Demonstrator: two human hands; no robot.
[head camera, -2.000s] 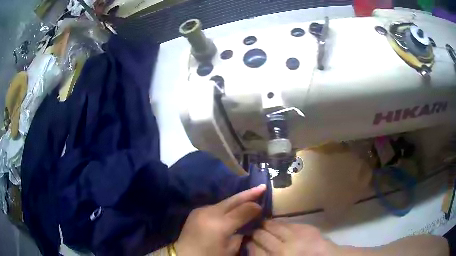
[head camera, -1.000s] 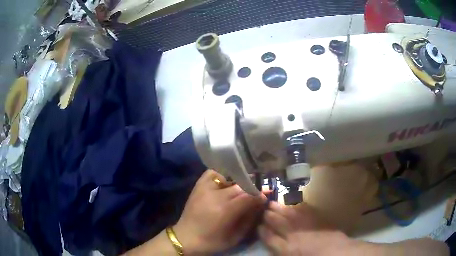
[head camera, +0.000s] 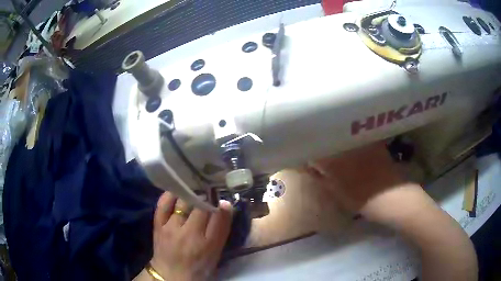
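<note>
The navy cloth (head camera: 71, 186) lies in a heap left of the white sewing machine (head camera: 313, 110), and a narrow part of it runs under the needle area. My left hand (head camera: 192, 236), with a ring and a gold bracelet, holds the cloth just left of and in front of the presser foot area, its fingertips partly behind the machine's end cover. My right hand (head camera: 351, 167) is under the machine arm, right of the needle. Its fingers are blurred and partly hidden by the arm, so I cannot tell whether it holds anything.
Clear plastic and scraps (head camera: 41, 82) lie at the far left. A slim yellow-and-black item (head camera: 470, 192) lies at the table's right. A red thing (head camera: 333, 6) shows behind the machine. The table's front edge (head camera: 379, 269) has printed marks.
My right hand has left the cloth beside my left hand and moved right, under the machine arm. My left hand stays at the cloth by the needle. The view has shifted to the right.
</note>
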